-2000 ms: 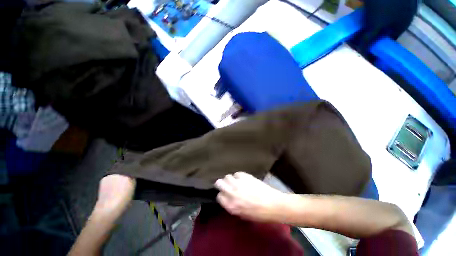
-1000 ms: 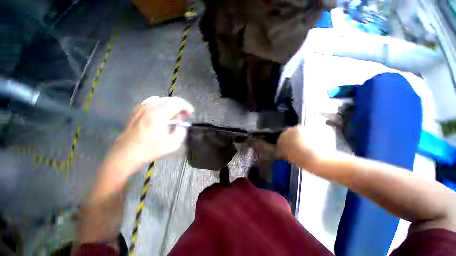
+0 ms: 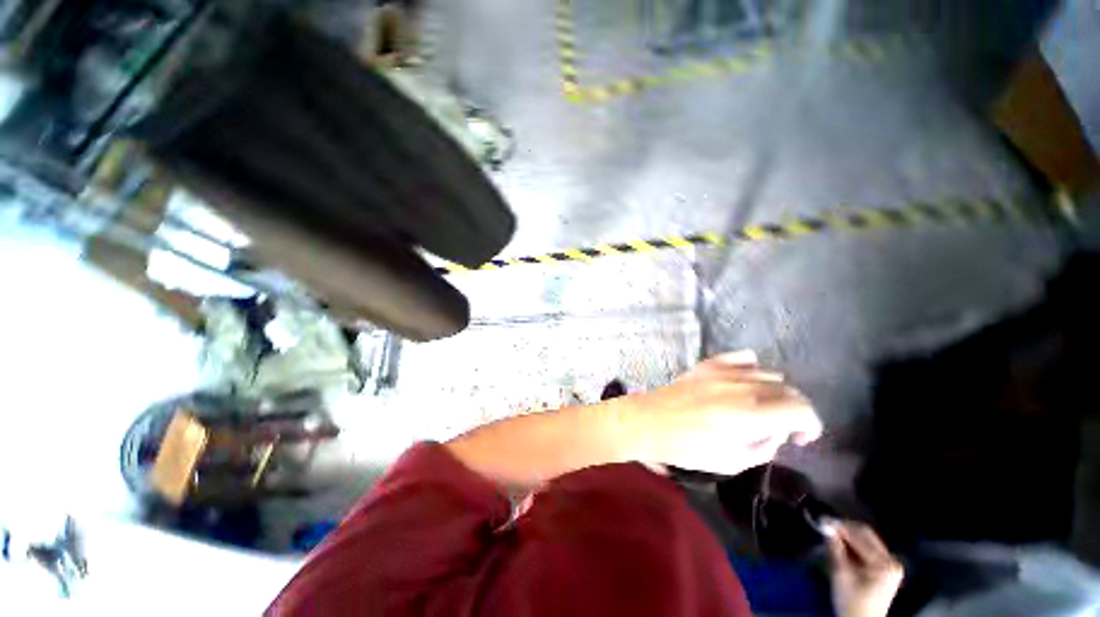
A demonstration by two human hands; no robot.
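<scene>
A small dark garment (image 3: 768, 497) shows in the lower right between my hands, folded and blurred. A thin line, perhaps part of a hanger, runs across it. My left hand (image 3: 738, 422) reaches across from the maroon sleeve, its fingers bent at the garment's upper edge; the exact grip is blurred. My right hand (image 3: 864, 566) is below and to the right, partly cut off by the bottom edge, pinching a small pale piece at the garment's other side.
Long dark brown garments (image 3: 350, 181) hang at upper left, legs pointing to lower right. A dark heap (image 3: 977, 422) is at right. Yellow-black tape (image 3: 772, 230) crosses the grey floor. A round-framed object with a tan panel (image 3: 181, 458) is at lower left. An orange-brown box (image 3: 1047, 121) is at upper right.
The view has swung left, away from the table and blue pad. The garment has come off the pad and now hangs small between my hands. The hanging garments have come into view.
</scene>
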